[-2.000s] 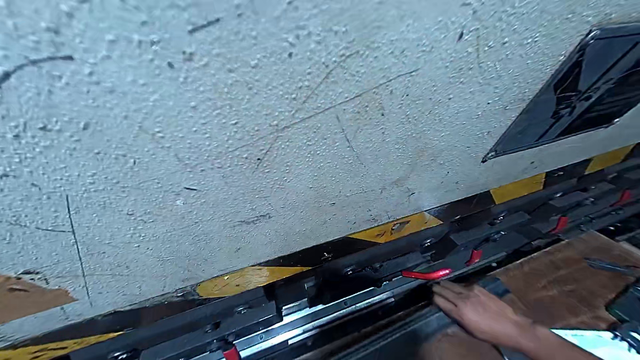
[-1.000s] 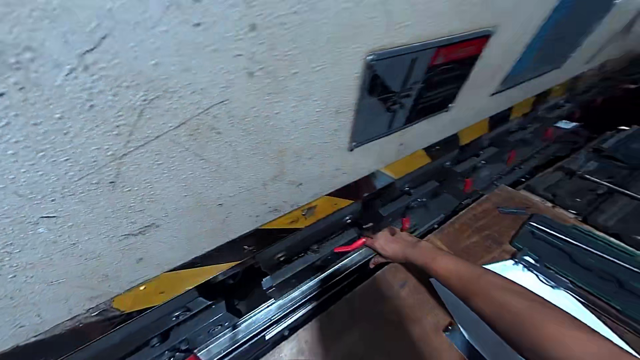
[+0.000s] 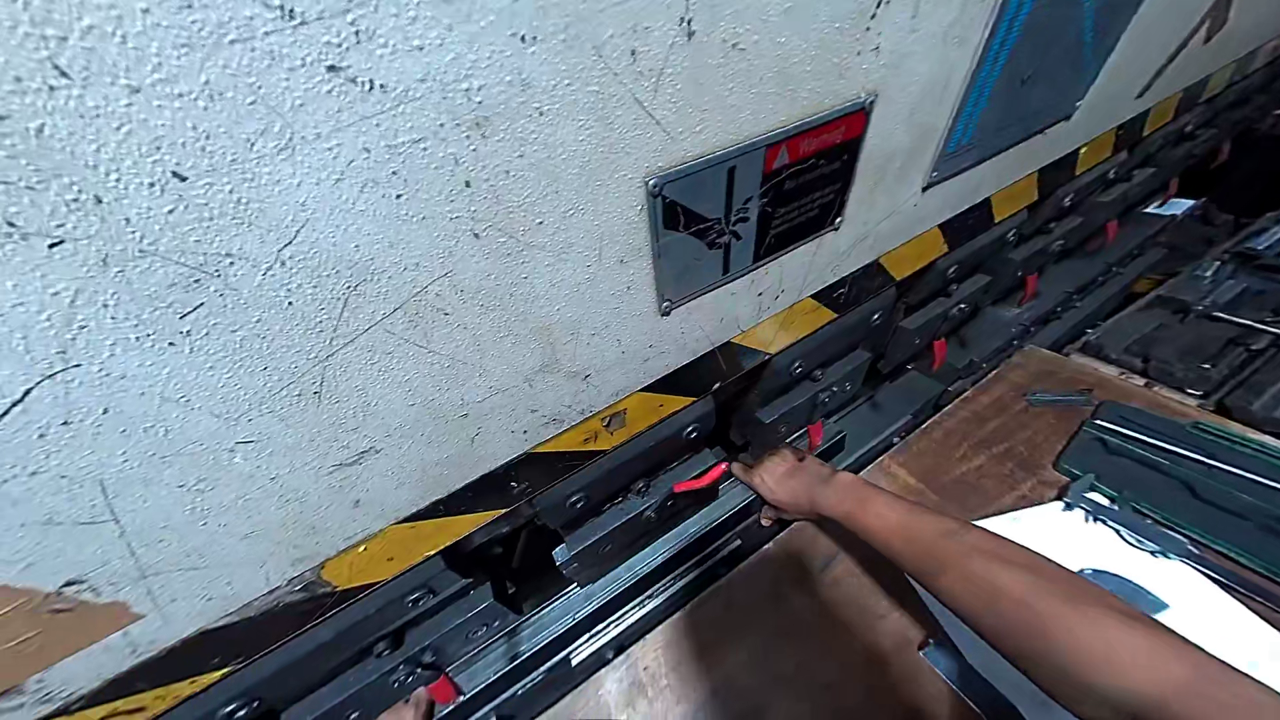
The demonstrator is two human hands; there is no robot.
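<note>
My right hand [image 3: 790, 483] reaches in from the right, its fingers closed over the far end of a long steel bar [image 3: 600, 588]. Its fingertips are beside the tip of a red clamp lever [image 3: 701, 478]; whether they touch it is unclear. Only a small part of my left hand [image 3: 408, 706] shows at the bottom edge, next to another red lever [image 3: 442, 688] near the bar's near end; its grip is hidden. The bar lies along a row of dark metal clamps [image 3: 815, 397] on what looks like a press brake.
Above the clamps rises a scratched pale machine panel [image 3: 400, 250] with yellow-black stripes [image 3: 615, 422] and a warning plate [image 3: 760, 205]. At the right are a brown board [image 3: 1020, 410], a white sheet [image 3: 1060, 560] and a dark green case [image 3: 1180, 480]. More red levers [image 3: 938, 354] line the clamps.
Part of my left hand now shows at the bottom edge. My right hand stays beside the red lever at the clamps. The view has swung along the machine, bringing in the warning plate.
</note>
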